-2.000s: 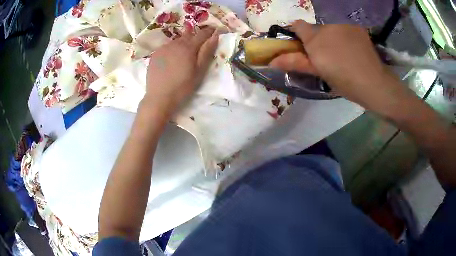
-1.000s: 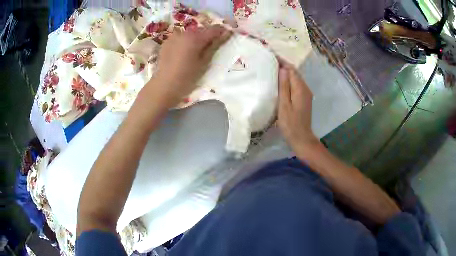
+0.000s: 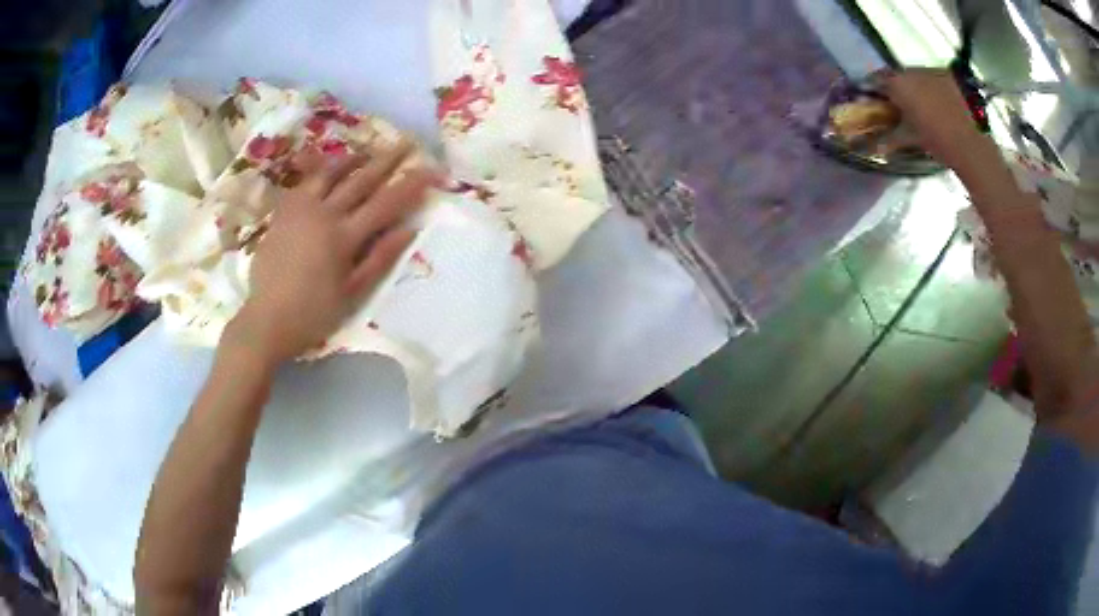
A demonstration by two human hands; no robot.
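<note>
A cream garment with red-pink flowers [image 3: 464, 307] lies on the white padded pressing table [image 3: 325, 421], bunched at the left and flatter at the right. My left hand [image 3: 331, 241] lies on it, palm down with fingers spread, and does not grip it. My right hand [image 3: 934, 108] is far right at the steam iron [image 3: 862, 118], on its tan wooden handle. The iron is at the right end of the grey-purple rest pad. My right fingers are small and blurred.
The grey-purple pad [image 3: 735, 144] lies right of the white table, with a frayed near edge. A green floor [image 3: 832, 373] shows below it. A blue piece [image 3: 115, 345] shows behind the table's left part. Floral cloth hangs at the lower left edge.
My right hand has left the garment's right edge and reached the iron on the pad. My left hand stays on the garment. The view has shifted, so the table sits further left.
</note>
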